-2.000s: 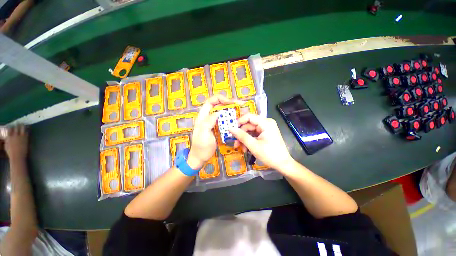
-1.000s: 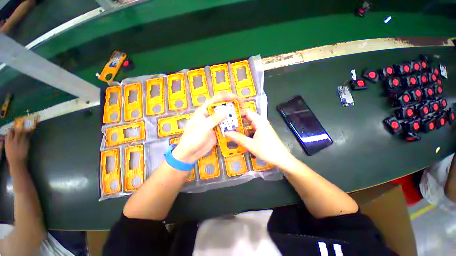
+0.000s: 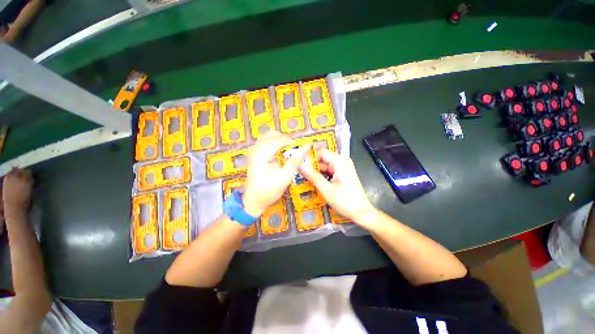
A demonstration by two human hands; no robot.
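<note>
My left hand, with a blue strap at the wrist, and my right hand meet over the right part of the blister tray. Between them they hold a yellow-orange front housing. A small white dark-dotted insert shows at its upper part, largely hidden by my fingers. Whether it is fully seated cannot be told. More yellow-orange housings lie in the tray pockets around my hands.
A black smartphone lies right of the tray. Small silver-white boards and rows of black parts with red faces lie farther right. The green belt carries a part-assembled unit. Another person's arm is at left.
The insert went from being held up in my fingers into the housing between my hands, and my fingers now cover more of it. Items on the belt moved left. The neighbour's hand shifted.
</note>
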